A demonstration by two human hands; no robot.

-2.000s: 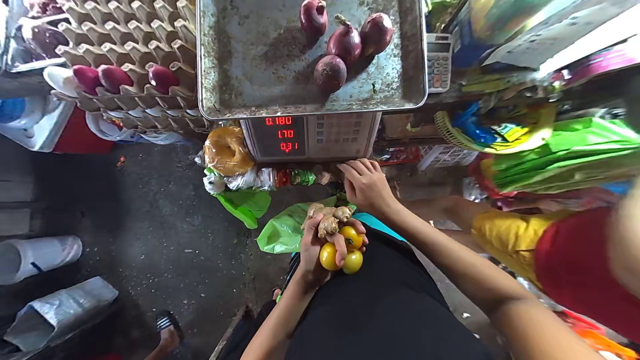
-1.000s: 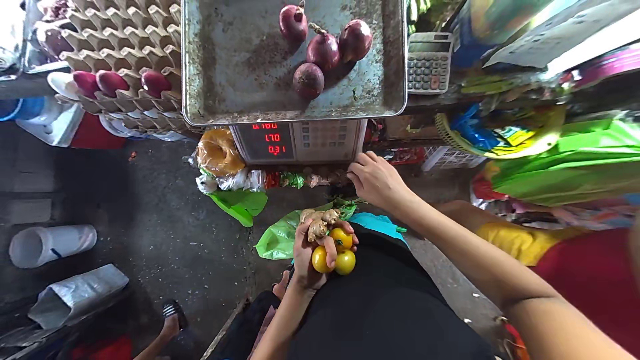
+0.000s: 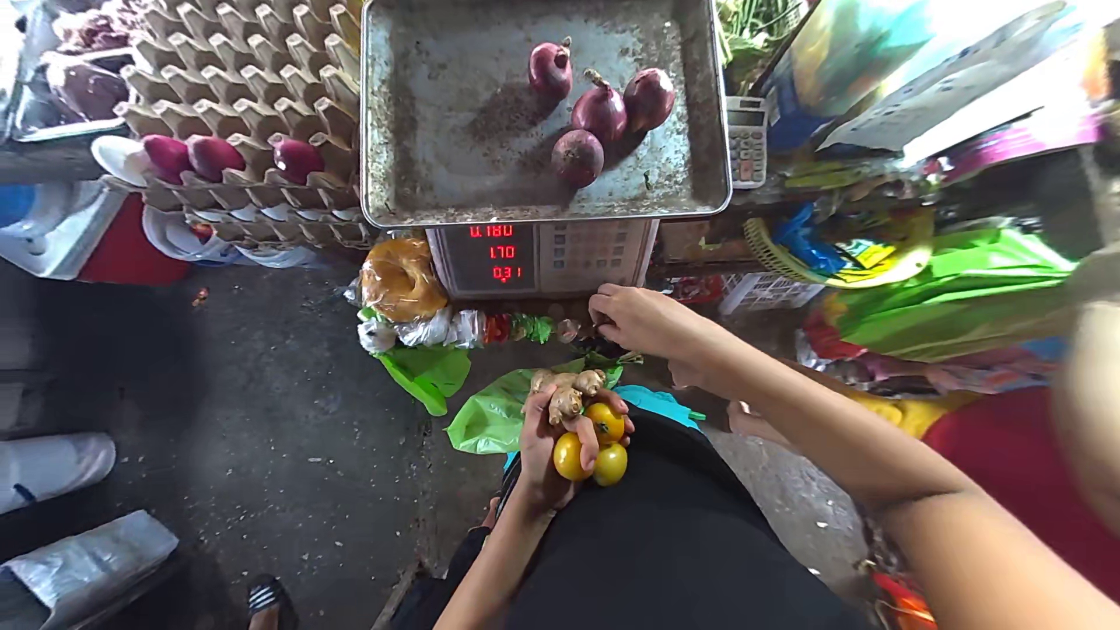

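My left hand (image 3: 560,446) holds a knob of ginger (image 3: 567,391) and several yellow-orange tomatoes (image 3: 610,464) against my front. Below the front edge of a digital scale (image 3: 595,262) with lit red digits is my right hand (image 3: 632,317), its fingers bent down among small items; what they touch is hidden. Several red onions (image 3: 599,114) lie on the scale's worn metal tray (image 3: 420,114). Beside the scale hangs a wrapped brown bundle (image 3: 402,280), with small plastic-wrapped items (image 3: 455,328) in a row along the edge. A green plastic bag (image 3: 494,416) hangs just beyond my left hand.
Cardboard egg trays (image 3: 254,87) with several dark pink eggs (image 3: 214,159) stand at the left. A calculator (image 3: 746,144) lies right of the metal tray, above a yellow basket (image 3: 840,254). Another person in a red garment (image 3: 1015,472) is close at the right. White containers (image 3: 52,468) stand on the floor.
My left hand keeps hold of the ginger and tomatoes. My right hand stays by the scale's front edge, its fingers slightly shifted. The onions have not moved on the tray.
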